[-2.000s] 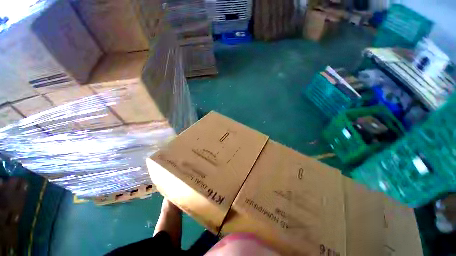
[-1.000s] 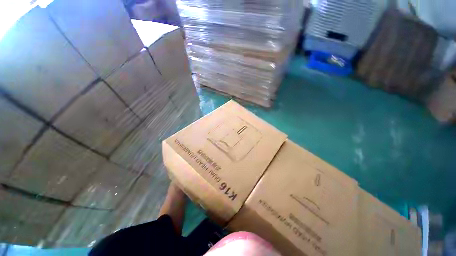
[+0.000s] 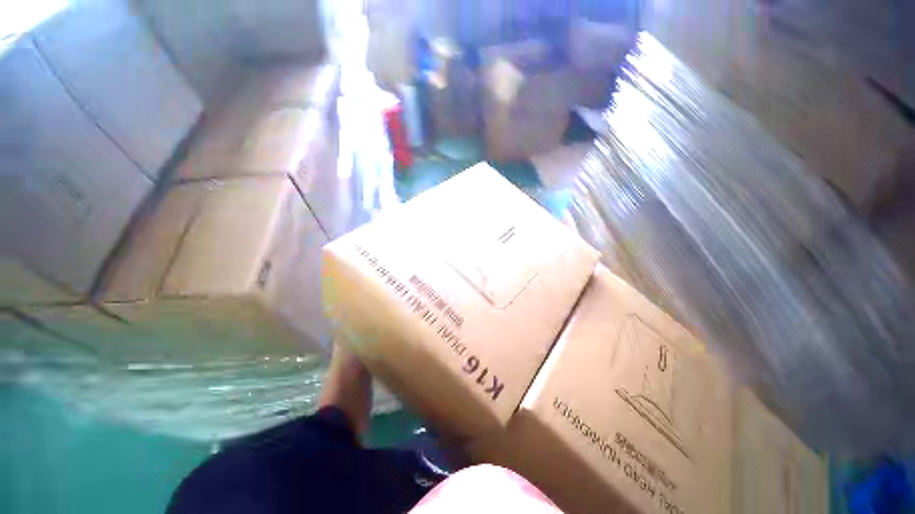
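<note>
Three small brown cartons (image 3: 462,291) in a slanting row run from the centre to the lower right. The nearest-to-centre one is printed "K16" and the middle one (image 3: 642,392) also bears print and a line drawing; the third is partly seen. My left hand (image 3: 347,376) is under the left end of the row, bearing it; the fingers are hidden beneath the carton. My right hand is not in view.
A film-wrapped carton stack (image 3: 226,231) with a stepped top stands close on the left. Another wrapped stack (image 3: 742,231) is on the right, blurred. Blurred cartons (image 3: 522,110) and a red object (image 3: 399,136) lie beyond. A blue item (image 3: 883,487) is at lower right.
The view has swung round: the wrapped stack at the back now stands on the right, and the blue bin and open floor there have left view. The cartons remain held.
</note>
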